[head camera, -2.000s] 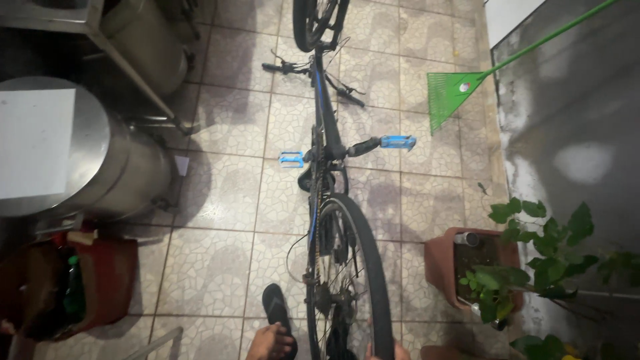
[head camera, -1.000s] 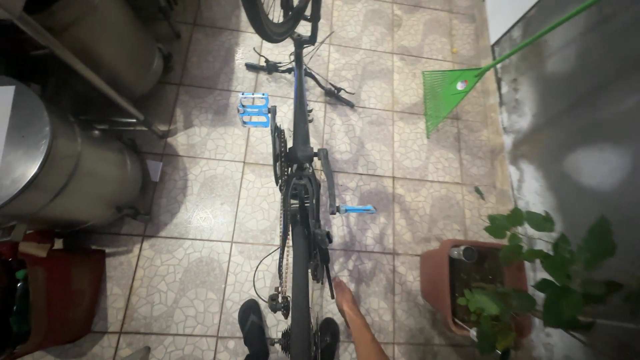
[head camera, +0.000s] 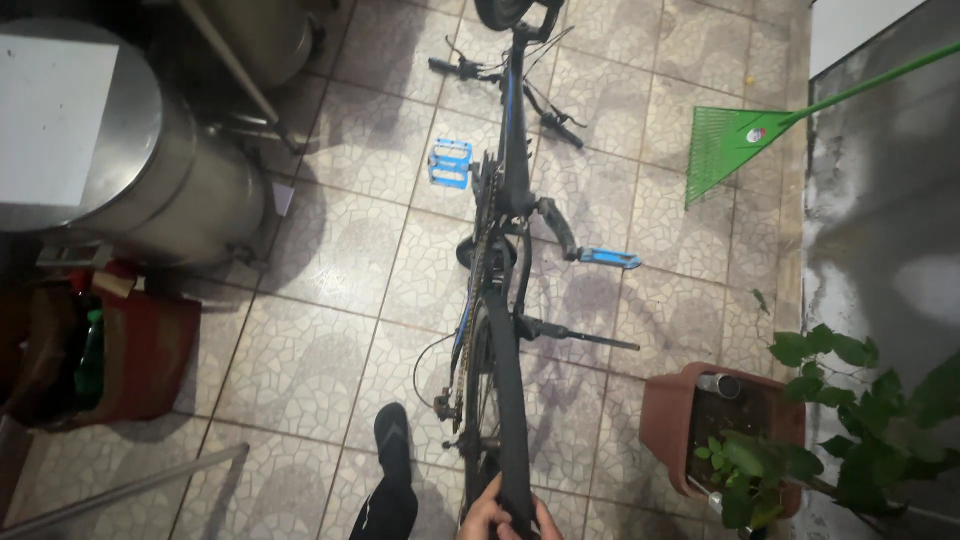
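Observation:
A bicycle lies upside down on its handlebar (head camera: 551, 124), its blue pedals (head camera: 609, 258) out to both sides and its rear wheel towards me. At the bottom edge my left hand (head camera: 487, 517) is on the left side of the black rear tyre (head camera: 508, 397), fingers bent against it. My right hand (head camera: 546, 523) is on the tyre's right side, partly cut off by the frame edge. Both hands seem to pinch the tyre between them. The chain (head camera: 474, 300) and rear derailleur (head camera: 448, 406) are left of the wheel, and the kickstand (head camera: 592, 337) sticks out right.
On the right are a terracotta-coloured planter (head camera: 667, 427) with a leafy plant and a green rake (head camera: 739, 142) against the wall. To the left stand a large metal drum (head camera: 195, 180), a red container (head camera: 154, 360) with a green bottle, and a metal bar (head camera: 150, 487). My shoe (head camera: 392, 435) is left of the wheel.
One second ago a hand was low at the wheel's right; now both hands are at the tyre. The pedals have turned, and the kickstand now sticks out to the right.

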